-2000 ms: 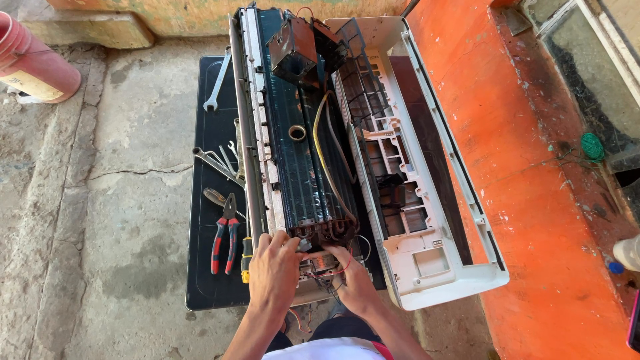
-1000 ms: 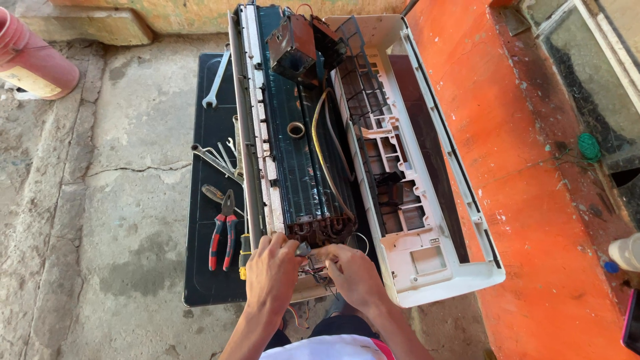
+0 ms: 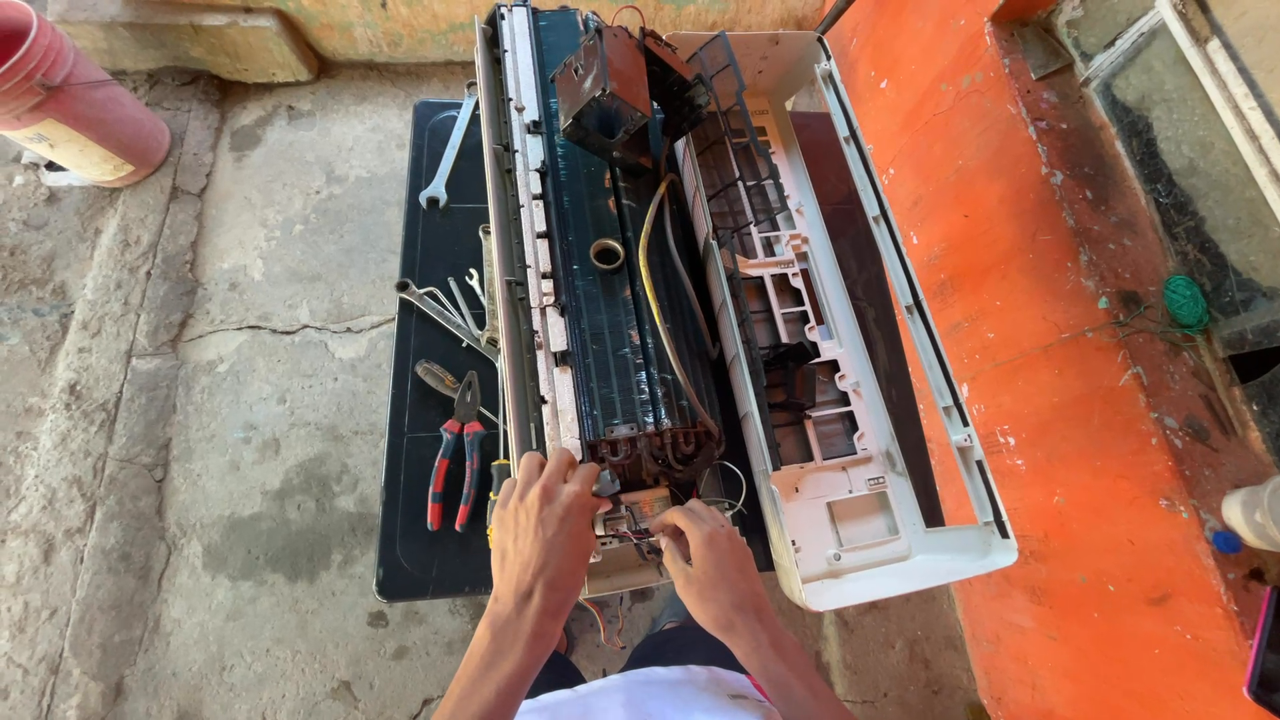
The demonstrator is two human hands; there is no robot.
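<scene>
An air conditioner indoor unit lies lengthwise before me, its finned evaporator coil (image 3: 600, 340) facing up and copper bends at the near end. My left hand (image 3: 548, 520) rests over the unit's near left corner, fingers curled near a small grey part (image 3: 606, 484). My right hand (image 3: 705, 555) is at the wiring (image 3: 640, 535) at the near end, thumb and fingertips close together; whether they grip a wire is not clear. A brown metal box (image 3: 605, 95) sits on the far end of the coil. A yellow tube (image 3: 652, 275) runs along the coil's right side.
A black table (image 3: 425, 570) bears red-and-black pliers (image 3: 460, 450), a screwdriver (image 3: 437, 378), an open-end wrench (image 3: 450, 150) and several other wrenches (image 3: 440, 312). The white front housing (image 3: 870, 500) lies at right beside an orange wall (image 3: 1060, 480). A pink bucket (image 3: 90, 110) stands far left.
My right hand has shifted from the unit's near right corner toward the wiring in the middle. My left hand stays at the near left corner.
</scene>
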